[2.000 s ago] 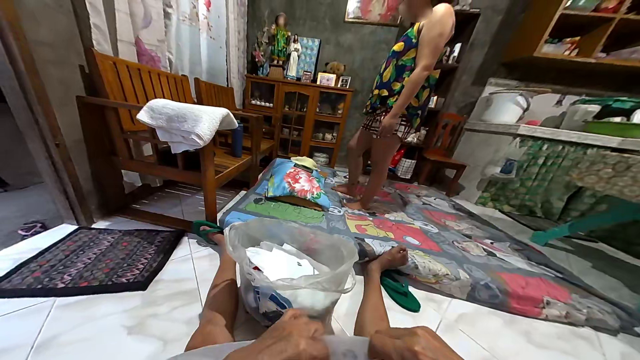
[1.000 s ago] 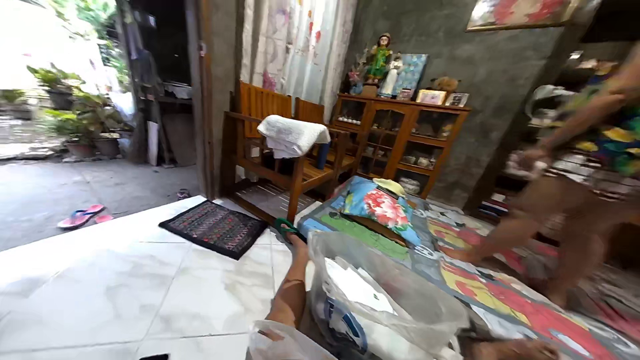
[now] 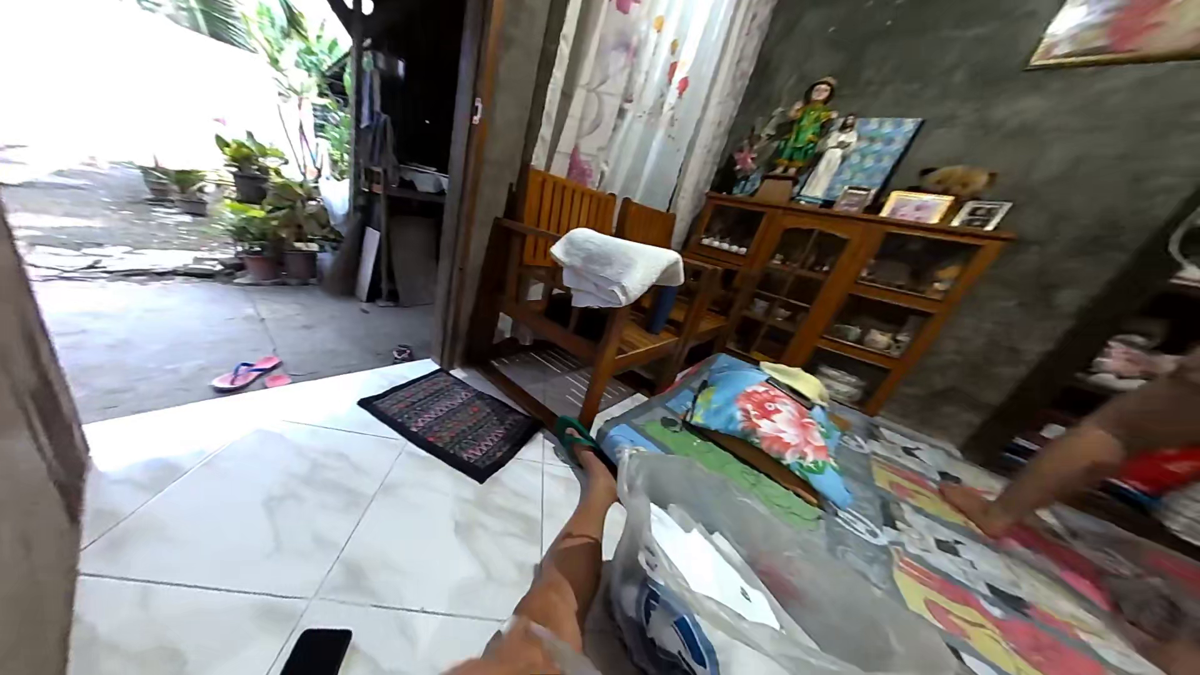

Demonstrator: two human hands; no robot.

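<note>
A translucent plastic bag (image 3: 712, 562) holding white paper-like pieces (image 3: 717, 572) stands open at the lower middle, right of my bare leg (image 3: 567, 572). A blue-and-white printed item (image 3: 675, 628) shows through its side. Neither my left hand nor my right hand can be made out; the bottom edge cuts off the area nearest me. A strip of clear plastic (image 3: 558, 647) lies over the skin at the bottom edge. A black phone-like object (image 3: 319, 651) rests on the white tiles at the lower left.
A patterned mat (image 3: 450, 422) lies before the doorway. Behind it stands a wooden armchair (image 3: 609, 352) with a white towel (image 3: 614, 267). A floral pillow (image 3: 773, 422) rests on the printed floor mattress (image 3: 975, 600). Another person's leg (image 3: 1059, 473) is at right, near a glass-fronted cabinet (image 3: 816, 281).
The view has swung left toward the doorway. Both hands showed at the bottom edge two seconds ago and are out of sight now. The other person's upper body has left the view.
</note>
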